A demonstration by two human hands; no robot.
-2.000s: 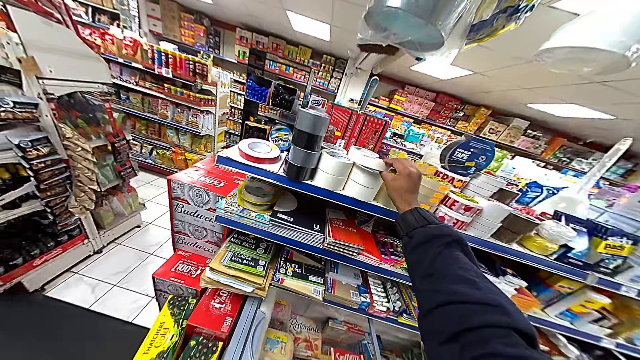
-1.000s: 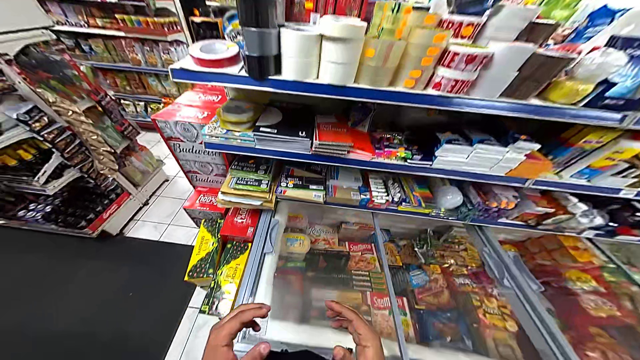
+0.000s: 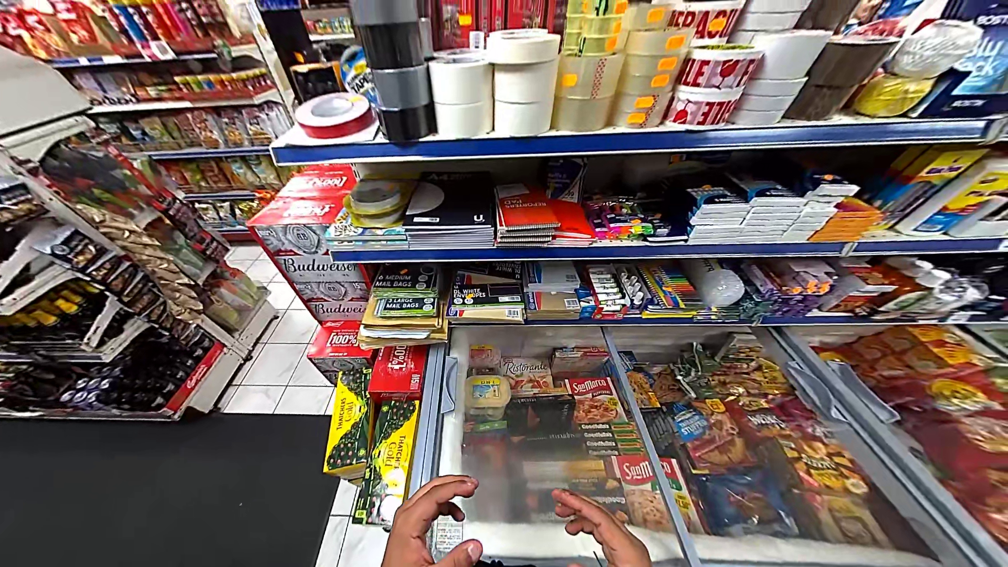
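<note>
My left hand (image 3: 431, 524) is at the bottom centre, fingers apart and curved, with nothing in it. A little to its right my right hand (image 3: 602, 529) also holds nothing, its fingers spread and bent toward the left. Both are over the near end of a glass-topped chest freezer (image 3: 543, 441) with boxed pizzas inside. Far above them, the top shelf carries stacked white tape rolls (image 3: 524, 83), black and grey tape rolls (image 3: 403, 79), clear tape rolls (image 3: 587, 87) and a red and white tape roll (image 3: 335, 114).
Shelves below the tape hold black notebooks (image 3: 450, 206), red reporter's pads (image 3: 526, 214) and mail bags (image 3: 403, 293). Beer cartons (image 3: 319, 276) and yellow cider cartons (image 3: 348, 421) stand left of the freezer. A snack rack (image 3: 134, 315) and a black mat (image 3: 157, 480) are farther left.
My right hand was at the tape rolls on the top shelf two seconds ago; it is now low, beside my left hand. The view has tilted down.
</note>
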